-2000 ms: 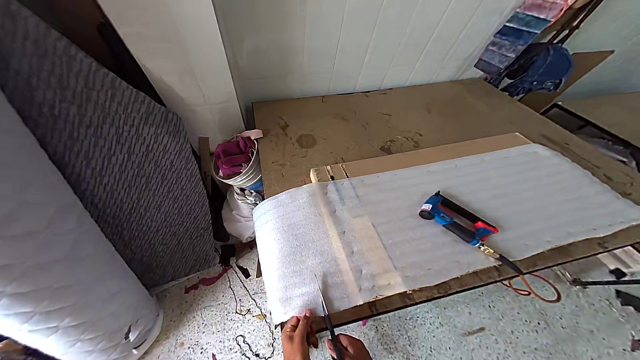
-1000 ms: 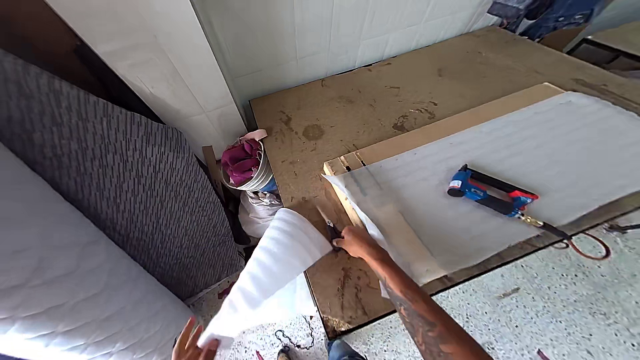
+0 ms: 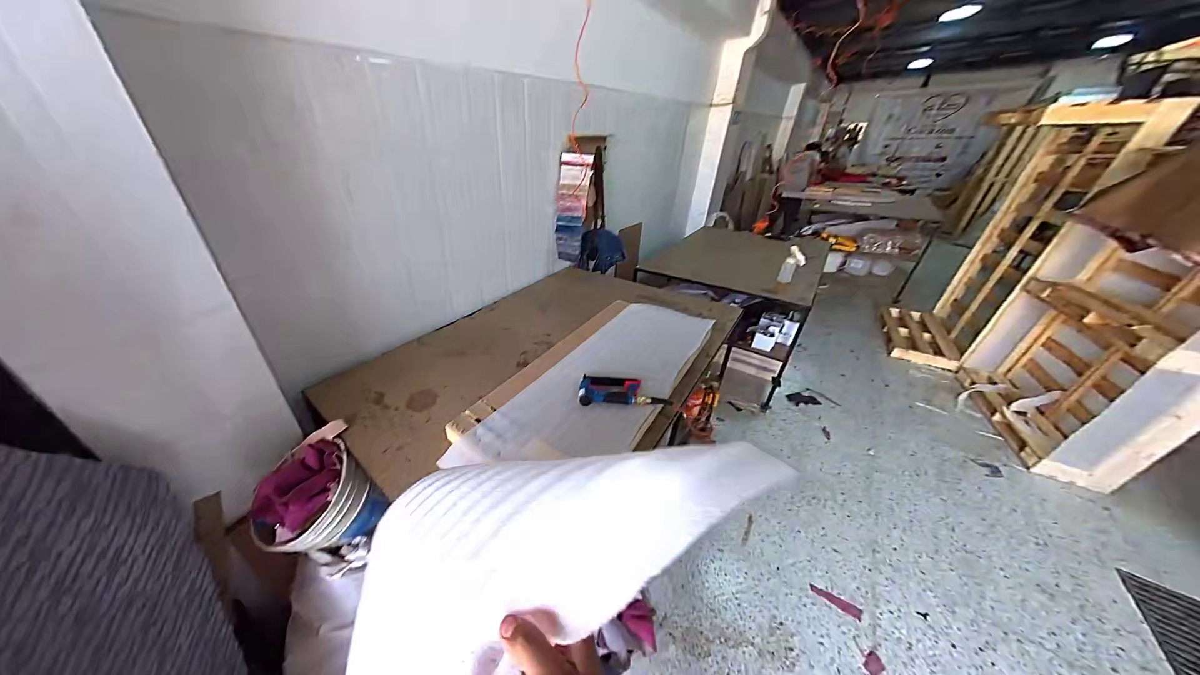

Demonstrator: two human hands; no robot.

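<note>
A cut piece of thin white foam sheet [image 3: 562, 525] rises across the lower middle, curved over and with a pointed corner to the right. At the bottom edge what looks like my left hand [image 3: 547, 645] grips it, thumb uppermost. My right hand is not seen. Beyond the sheet, another length of white foam [image 3: 609, 366] covers a board with a wooden edge [image 3: 466, 424] on the brown worktable [image 3: 422, 375]. A blue, black and red pneumatic stapler [image 3: 609, 390] lies on that foam. The scissors are not in view.
Left of the table stands a bucket [image 3: 337, 502] with magenta cloth [image 3: 305, 483], near a grey textured panel [image 3: 103, 572]. Fabric scraps [image 3: 834, 602] lie on the speckled floor. Wooden pallet-like frames [image 3: 1022, 234] stand at right. A person [image 3: 800, 183] is far back by another table.
The foam flap, held low at left a second ago, is now raised in front of the table. My right hand and the scissors have left view. The view has swung up and right.
</note>
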